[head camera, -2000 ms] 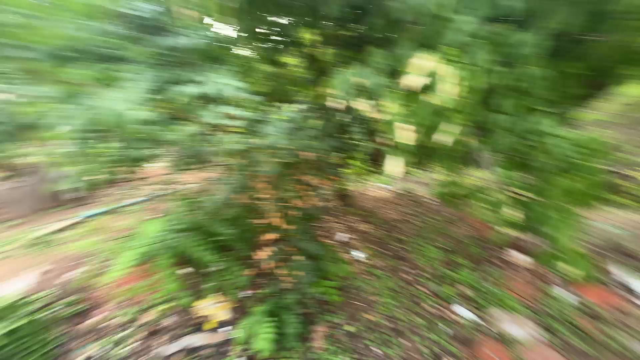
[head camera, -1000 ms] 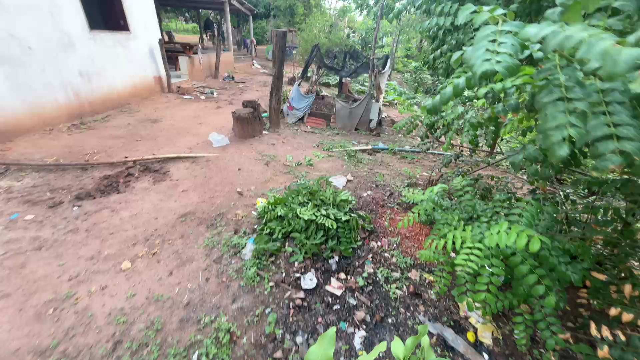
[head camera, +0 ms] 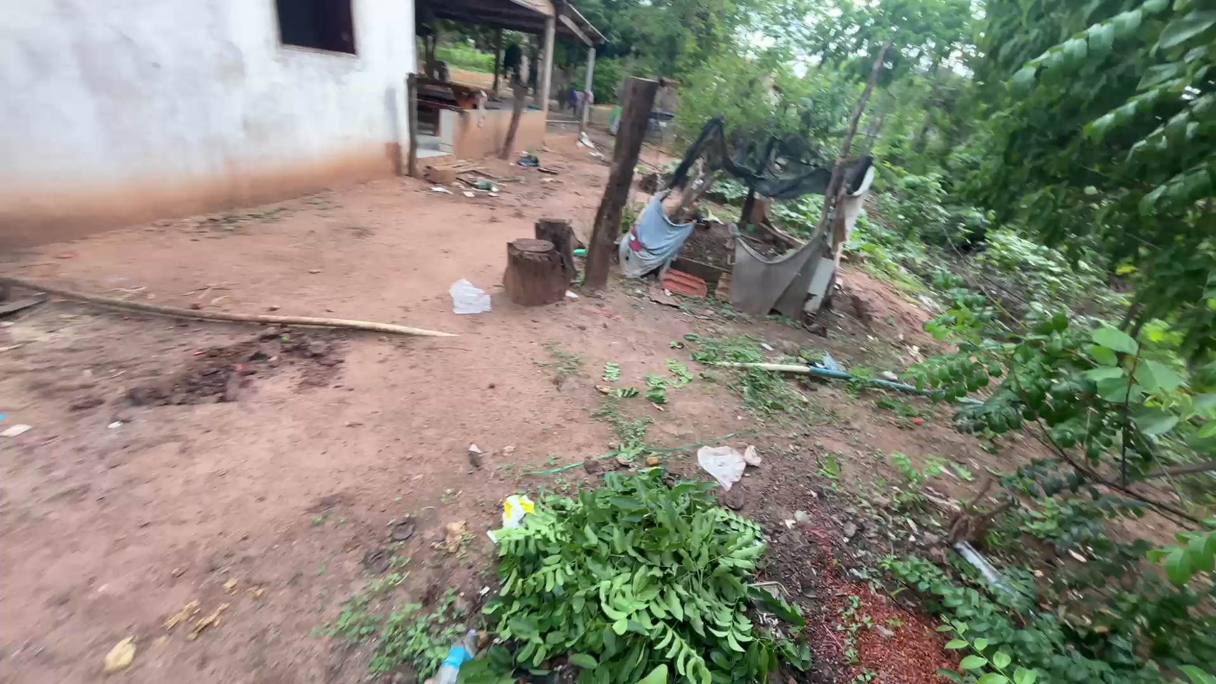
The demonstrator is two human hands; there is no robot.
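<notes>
Neither of my hands shows in the head view. A heap of cut leafy green branches lies on the dirt at the bottom centre. A yellow and white wrapper touches its upper left edge, and a crumpled whitish plastic bag lies just beyond it. A plastic bottle with a blue part is at the heap's lower left, partly cut off by the frame. Reddish granular material is spread on the ground to the right.
A long wooden pole lies across the dirt at left. Beyond stand tree stumps, a leaning wooden post and a cloth-hung stick enclosure. A white-walled building is at upper left; leafy bushes fill the right. A pipe crosses the ground.
The view has swung from blurred foliage to the yard, then moved closer to the leafy heap. No hand shows in any frame.
</notes>
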